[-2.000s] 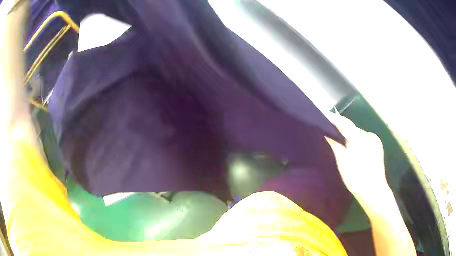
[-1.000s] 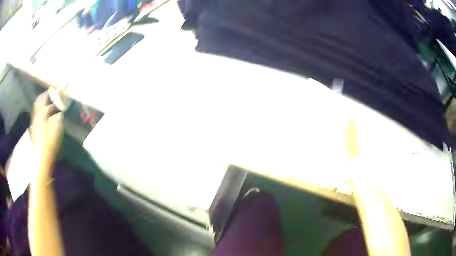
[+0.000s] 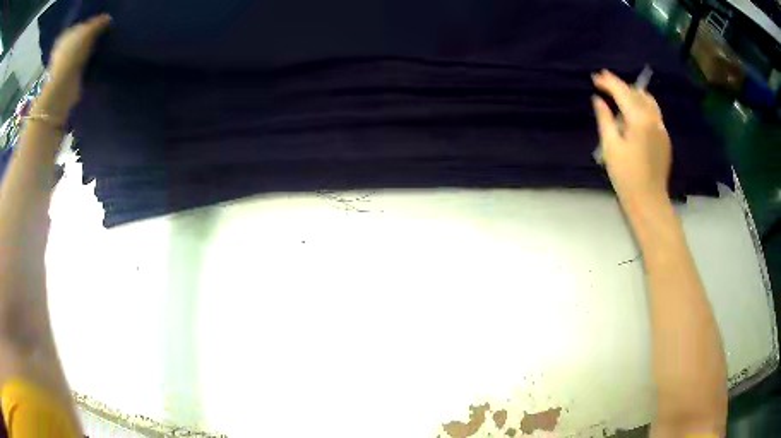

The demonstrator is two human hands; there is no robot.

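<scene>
A thick stack of dark navy panels (image 3: 368,128) lies across the far side of the white table, its layered front edge facing me and its side edges uneven. My left hand (image 3: 75,53) is at the stack's far left, its fingertips against the dark cloth; whether it grips a layer cannot be told. My right hand (image 3: 632,133) is over the right part of the stack, thumb and forefinger apart. It holds a thin pale marking pen (image 3: 643,78) that sticks out past the fingers.
The white tabletop (image 3: 368,299) lies between me and the stack, with brown chipped patches at its near edge and loose dark threads near the stack. Beyond the right side are a green floor and a brown box (image 3: 716,58).
The view has swung from the floor and the table's left side to the stack. The cloth held earlier is out of sight. Both hands have reached forward to the stack.
</scene>
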